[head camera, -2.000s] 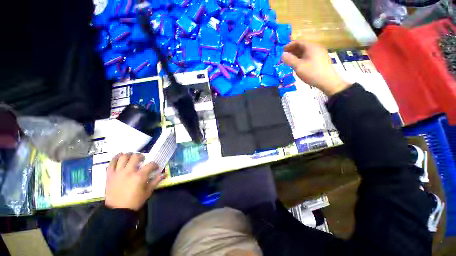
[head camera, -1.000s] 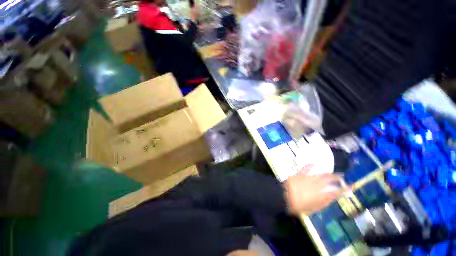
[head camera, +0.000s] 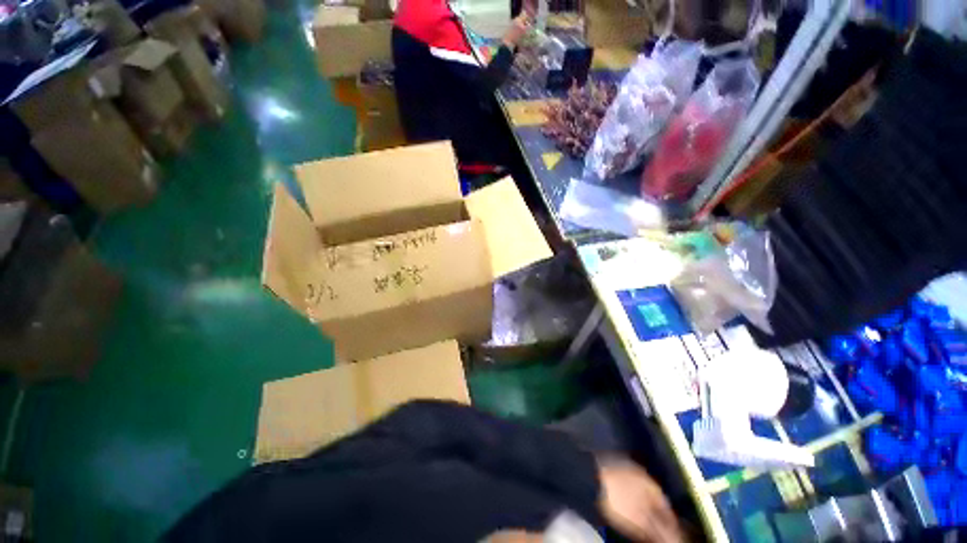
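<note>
My left hand (head camera: 636, 503) is blurred at the bottom, below the bench edge, at the end of a black sleeve. Its fingers are unclear, and I cannot tell whether it holds anything. A stack of thin white plates (head camera: 748, 443) lies on the printed bench sheets, beside a rounded white piece (head camera: 751, 382). A small skin-toned patch and a pale piece show at the bottom edge; I cannot tell what they are. My right hand is not identifiable in view.
An open cardboard carton (head camera: 403, 278) stands on the green floor left of the bench (head camera: 634, 373). Blue wrapped packs (head camera: 901, 371) lie at right beside black cloth (head camera: 859, 202). Clear plastic bags (head camera: 732, 278) lie on the bench. A person (head camera: 440, 90) in red and black is farther back.
The view has swung left to the floor and carton. My left hand has left the white plates and dropped below the bench edge. My right hand, seen by the blue packs earlier, is gone from view.
</note>
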